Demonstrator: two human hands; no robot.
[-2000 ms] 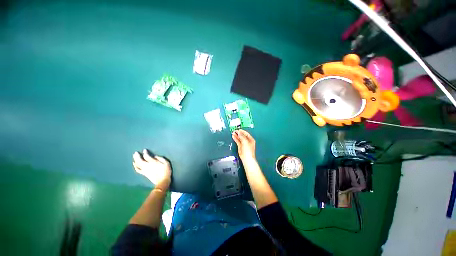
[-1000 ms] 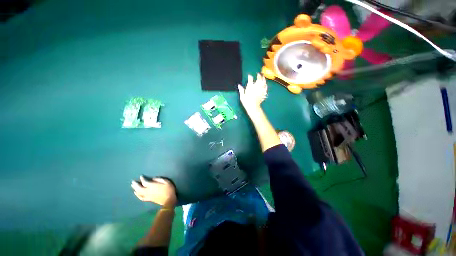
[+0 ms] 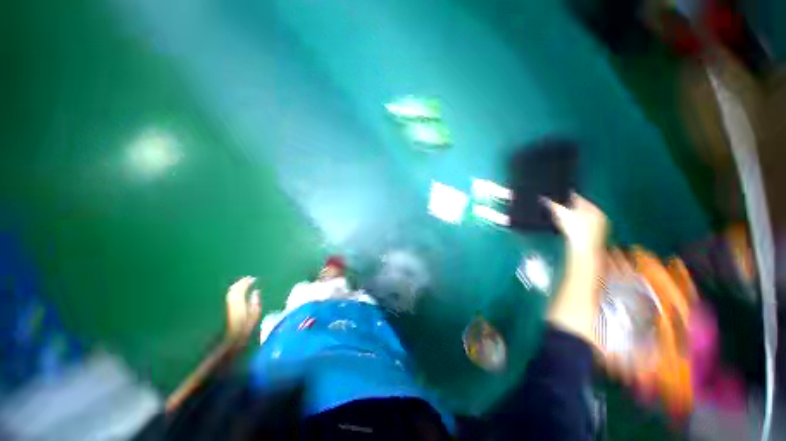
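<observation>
The picture is strongly blurred. My right hand (image 3: 582,222) is at the lower right edge of the black pad (image 3: 541,177), fingers over its edge; whether it grips it I cannot tell. A green and white circuit board (image 3: 493,203) lies left of the pad. A white packet (image 3: 447,201) lies beside that board. Two joined green boards (image 3: 421,121) lie farther up the bench. My left hand (image 3: 244,306) is off the bench, over the floor, with fingers apart and nothing seen in it. The grey housing (image 3: 399,278) lies near the bench edge by my apron.
The orange fan (image 3: 659,323) is at the lower right, beyond my right arm. A small round reel (image 3: 484,344) lies near my right sleeve. A bright white patch (image 3: 534,273) shows near my right forearm. A pale cable (image 3: 745,172) crosses the right side. Green floor (image 3: 155,224) is at the left.
The view has swung round strongly. My right hand has gone from beside the fan to the black pad's edge. My left hand has left the bench surface.
</observation>
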